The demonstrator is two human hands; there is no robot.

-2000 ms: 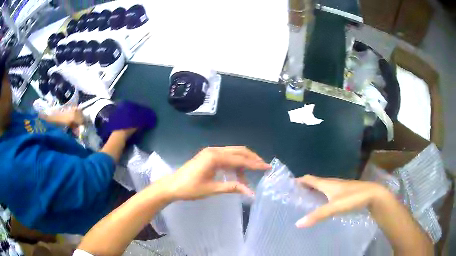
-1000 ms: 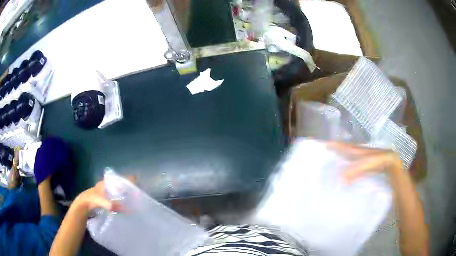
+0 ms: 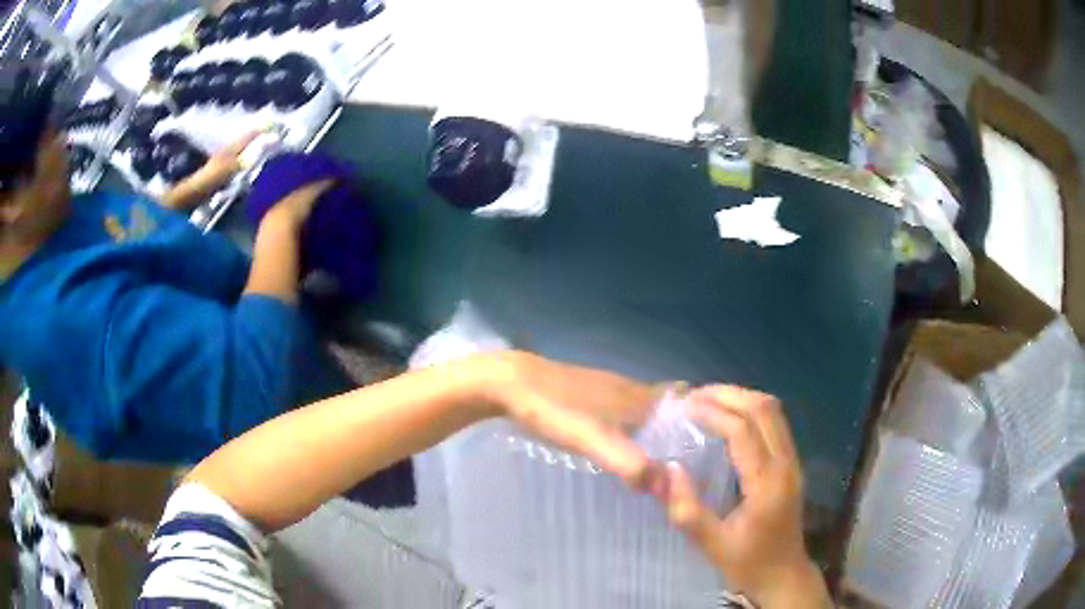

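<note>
A clear ribbed air column bag hangs below my hands, in front of the green bench edge. My left hand reaches across its top from the left, its fingertips at the bag's upper corner. My right hand pinches the same corner from the right, fingers curled around the crumpled film. A security camera with a black ball front and white base plate lies on the green bench beyond the hands. A small white tissue lies on the bench to its right.
At left, a worker in blue holds a purple cloth. Rows of cameras stand behind. A white sheet covers the back. A carton of air bags is at right, below a black bin.
My hands have come together at one bag's corner; a second ago they were wide apart, each with clear film. The view has swung left, and the neighbouring worker shows more fully.
</note>
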